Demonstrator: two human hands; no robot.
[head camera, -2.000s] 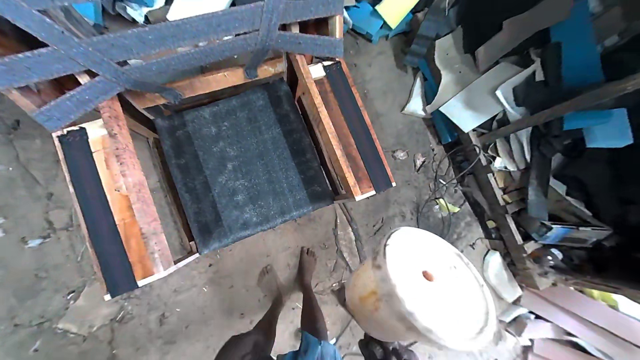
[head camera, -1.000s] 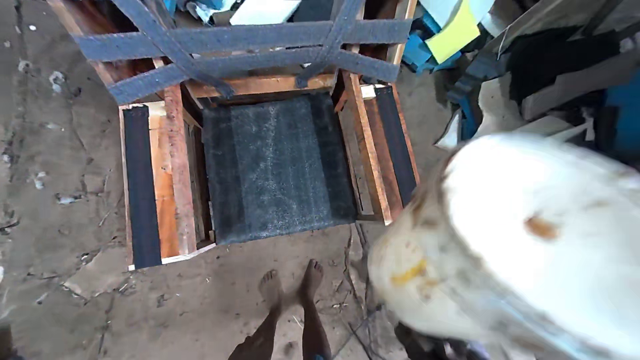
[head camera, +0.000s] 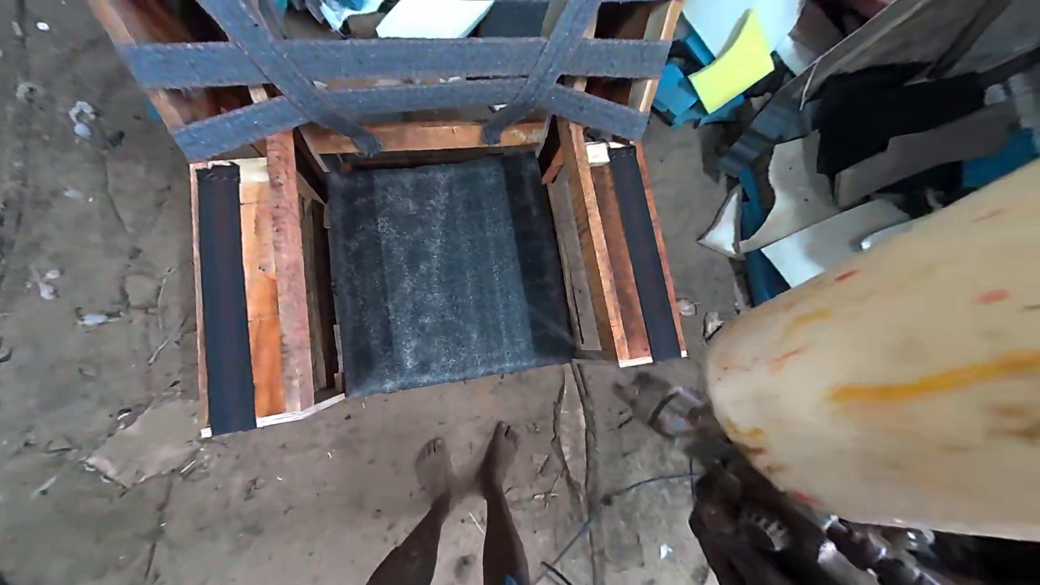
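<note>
Neither my left hand nor my right hand is in view. In front of my bare feet stands a wooden chair frame (head camera: 292, 276). A dark fabric-covered seat panel (head camera: 447, 268) lies between its two arms. Black strips run along the left arm (head camera: 227, 301) and the right arm (head camera: 646, 252). Blue-grey webbing straps (head camera: 406, 61) cross the back. Close to the camera at the right is a large cream plastic bucket (head camera: 886, 374) with orange and yellow stains; what holds it up is hidden.
Foam and fabric scraps (head camera: 829, 195) are heaped at the upper right, with a yellow piece (head camera: 731, 65) among them. A thin cable (head camera: 601, 504) lies on the concrete floor. Dark, unclear shapes (head camera: 756, 520) show below the bucket, beside what looks like a sandalled foot (head camera: 666, 406).
The bucket, whose pale round face with a brown spot showed before, now appears much nearer and shows its stained side. The view has shifted. The chair frame looks unchanged.
</note>
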